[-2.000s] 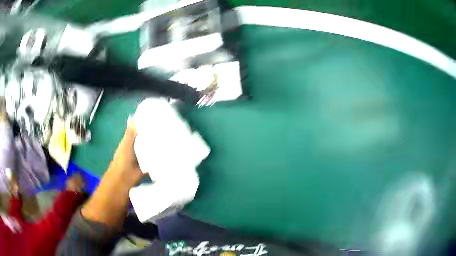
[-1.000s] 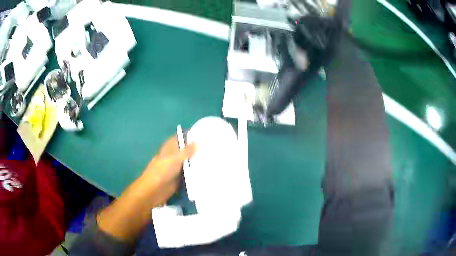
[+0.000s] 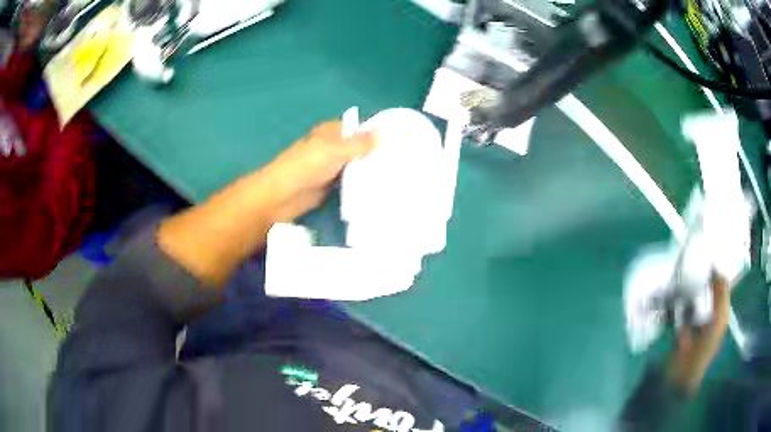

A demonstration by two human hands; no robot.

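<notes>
My left hand (image 3: 325,156) grips a white security camera (image 3: 397,181) by its left side, thumb near the top. The camera's smooth rounded end faces up. White rods stand on both sides, and its L-shaped arm is toward me. My right hand (image 3: 710,325), blurred and partly hidden at the lower right, holds another white camera body (image 3: 714,211) with a dark patch. The black screwdriver (image 3: 575,63) slants over a small silver-white box (image 3: 490,51) and white sheet (image 3: 516,135); no hand shows on it.
Open white housings (image 3: 228,17) and a yellow item on paper (image 3: 89,72) are at the upper left of the green bench (image 3: 541,312). A person's red sleeve (image 3: 51,186) is at the left edge. A black cord (image 3: 710,83) loops at the upper right.
My right arm has left the screwdriver area and my right hand now holds a white body at the lower right. The view has shifted; my left hand keeps its grip on the camera.
</notes>
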